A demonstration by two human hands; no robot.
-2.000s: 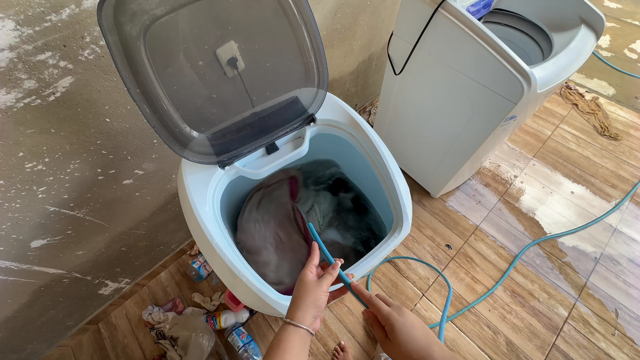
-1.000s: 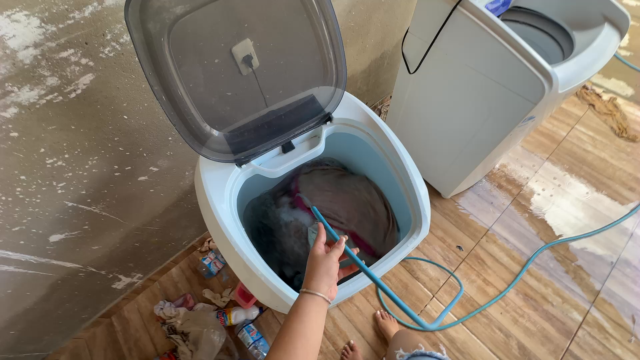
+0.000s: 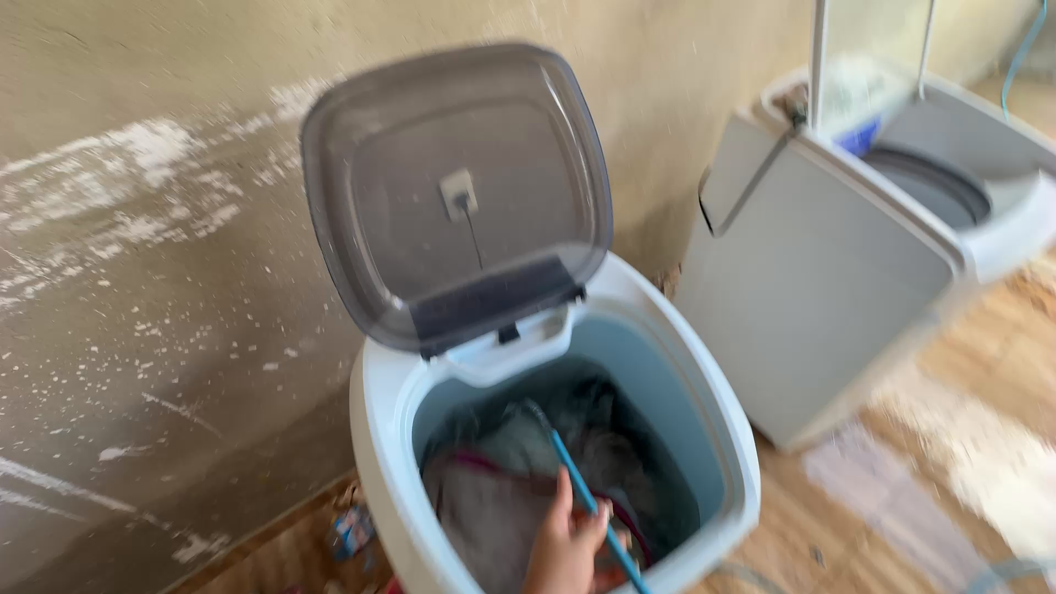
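My left hand (image 3: pixel 573 536) is closed around a blue hose (image 3: pixel 582 487) near its end, over the open tub of a white washing machine (image 3: pixel 738 495). Water comes out of the hose tip into the tub. Wet clothes (image 3: pixel 487 511), some greyish with a magenta edge, lie in the water, a little blurred. Behind the tub the machine's smoky see-through lid (image 3: pixel 462 181) stands raised. My right hand does not show in this view.
A second white machine (image 3: pixel 817 289) stands at the right, with a dark cable at its side. The worn wall (image 3: pixel 165 289) rises behind and to the left. A wall socket (image 3: pixel 459 195) with a plug shows through the lid. Small packaging (image 3: pixel 353 532) lies on the floor at lower left.
My right hand, on the hose two seconds ago, has left the view. My left hand still holds the hose. The clothes in the tub have shifted. The view has moved markedly.
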